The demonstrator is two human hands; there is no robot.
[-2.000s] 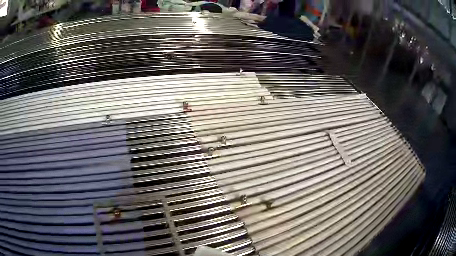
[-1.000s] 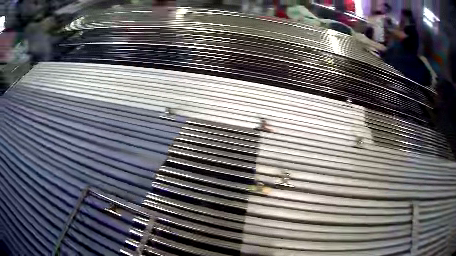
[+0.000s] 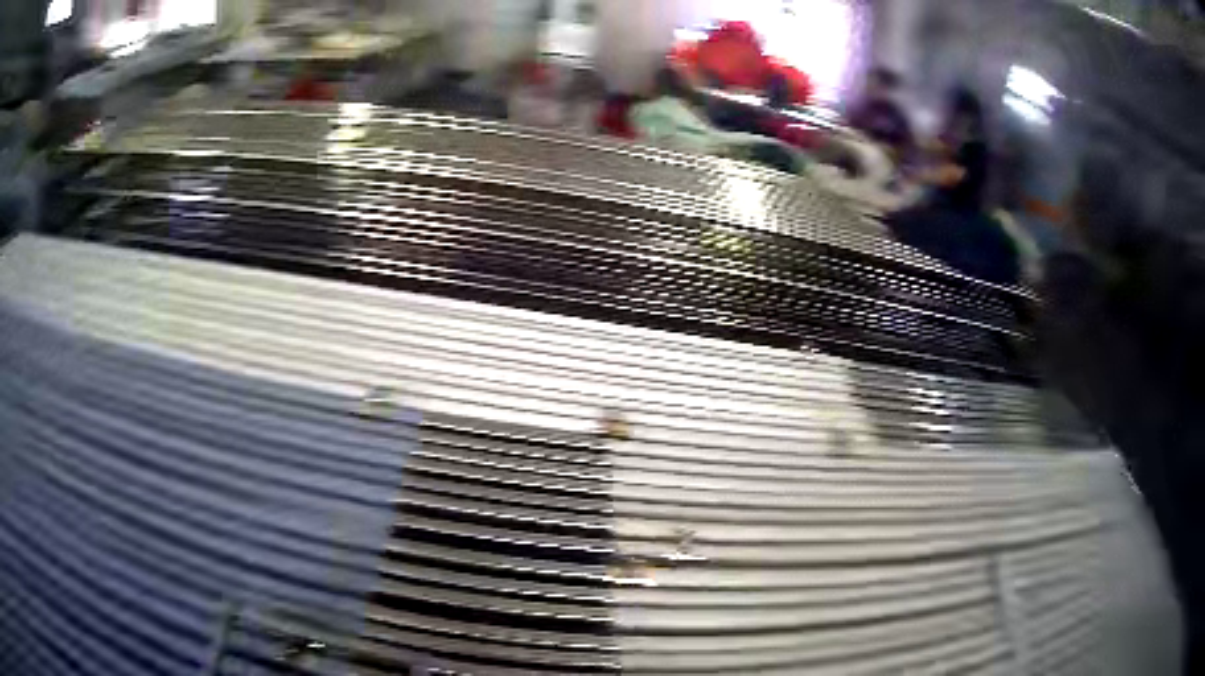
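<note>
No hand is in view. Lavender-grey cloth (image 3: 198, 462) lies ribbed over the tubes at the left. Cream-white cloth (image 3: 819, 568) covers the tubes at the right and runs in a band behind the grey. Bare steel tubes (image 3: 509, 528) show between the two cloths. Several small metal clips, blurred, sit on the cloth, one at the cream edge (image 3: 616, 424) and one at the grey cloth's upper corner (image 3: 381, 399). Part of a rectangular metal frame (image 3: 222, 634) shows at the lower left, cut off by the bottom edge.
More shiny bare tubes (image 3: 529, 238) stretch behind the cloth. A small flat bar (image 3: 1011, 608) lies on the cream cloth at the right. Blurred people (image 3: 962, 159) are at the back right. A red heap (image 3: 740, 60) is at the back. The right side is dark.
The view has swung and tilted up, so the rack sits lower and more of the room shows. The cloths, clips and frame appear unmoved on the tubes.
</note>
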